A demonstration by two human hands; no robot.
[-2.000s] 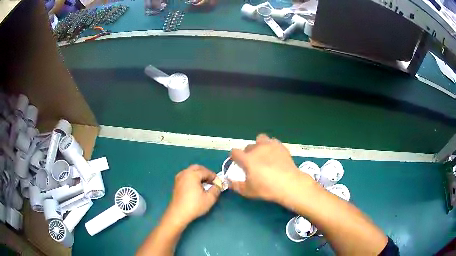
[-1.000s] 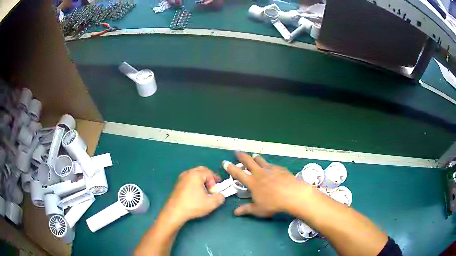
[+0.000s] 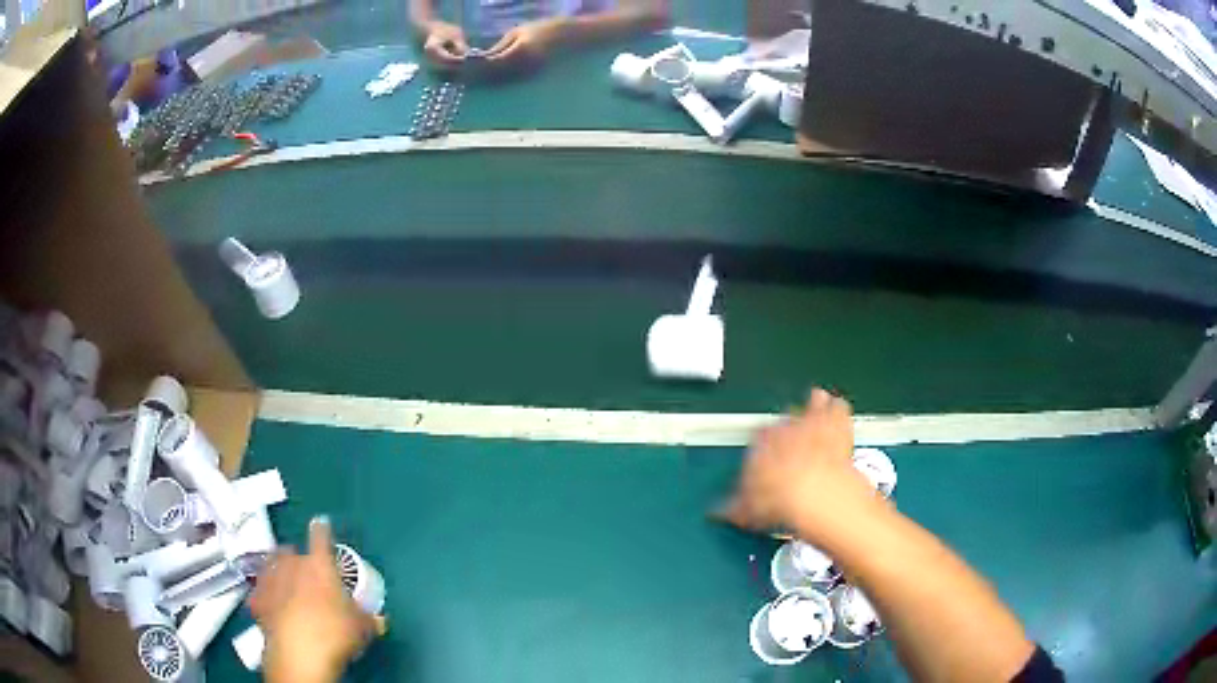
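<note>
My left hand (image 3: 310,607), blurred, is over a white fan housing (image 3: 355,576) on the bench at lower left. Its fingers are apart; the slotted head shows to its right and part of the handle at its lower left. My right hand (image 3: 798,467), also blurred, is over the bench by the pale edge strip, at the upper left of several white motor units (image 3: 798,623). Its fingers partly hide the bench, and whether it holds anything is hidden. A joined fan assembly (image 3: 686,346) lies on the green belt, handle pointing away.
A brown cardboard box (image 3: 174,300) heaped with white housings (image 3: 194,454) stands at left. Another assembly (image 3: 272,286) lies on the belt (image 3: 481,320) at far left. Across the belt are a person's hands (image 3: 494,47), small dark parts, white housings and a dark carton (image 3: 934,100).
My hands have parted: left moved to the housing at lower left, right moved toward the motor units. The piece between them is gone; an assembly now lies mid-belt. The earlier belt assembly moved left.
</note>
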